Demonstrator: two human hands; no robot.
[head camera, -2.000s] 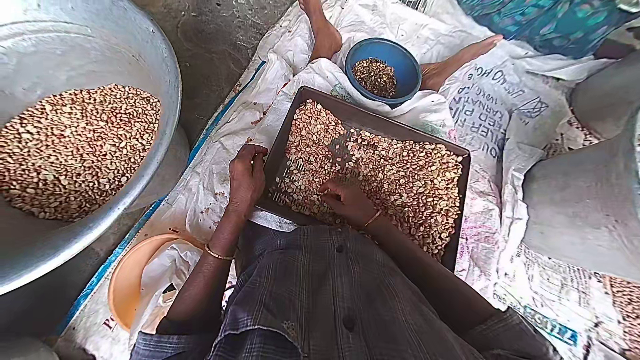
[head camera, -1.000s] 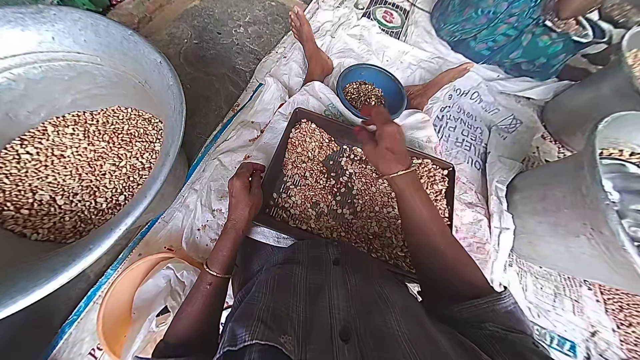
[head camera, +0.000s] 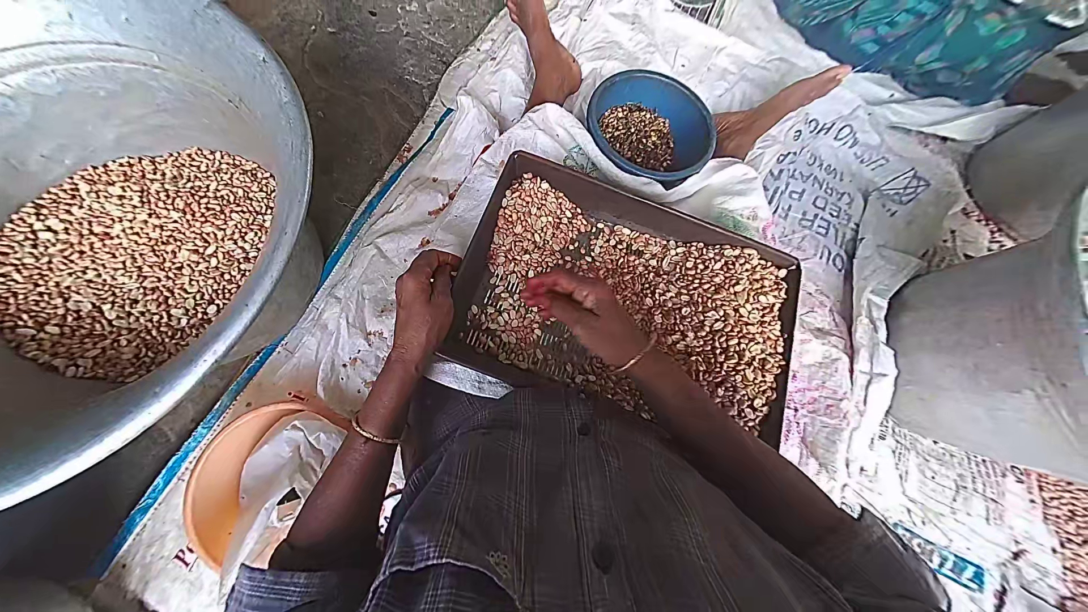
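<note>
A dark rectangular tray (head camera: 791, 340) lies tilted across my lap, spread with reddish-brown and cream shelled nuts or seeds (head camera: 722, 314). My left hand (head camera: 425, 302) grips the tray's left rim, thumb on top. Over the left middle of the tray is my right hand (head camera: 588, 314), fingers bent and fingertips close together above the pieces; whether something is pinched between them cannot be told. Slotted tray bottom shows near that hand. Just beyond the far rim stands a blue plastic bowl (head camera: 697, 127) holding darker bits (head camera: 637, 136).
At left stands a large metal basin (head camera: 293, 170) with a heap of similar pieces. An orange plastic tub (head camera: 208, 501) with white sheeting sits lower left. Metal vessels (head camera: 986, 340) stand at right. White woven sacks (head camera: 365, 297) cover the floor. A person's patterned teal cloth (head camera: 935, 42) shows top right.
My right hand has come back from beside the blue bowl to over the left part of the tray. My left hand has stayed at the tray's left rim.
</note>
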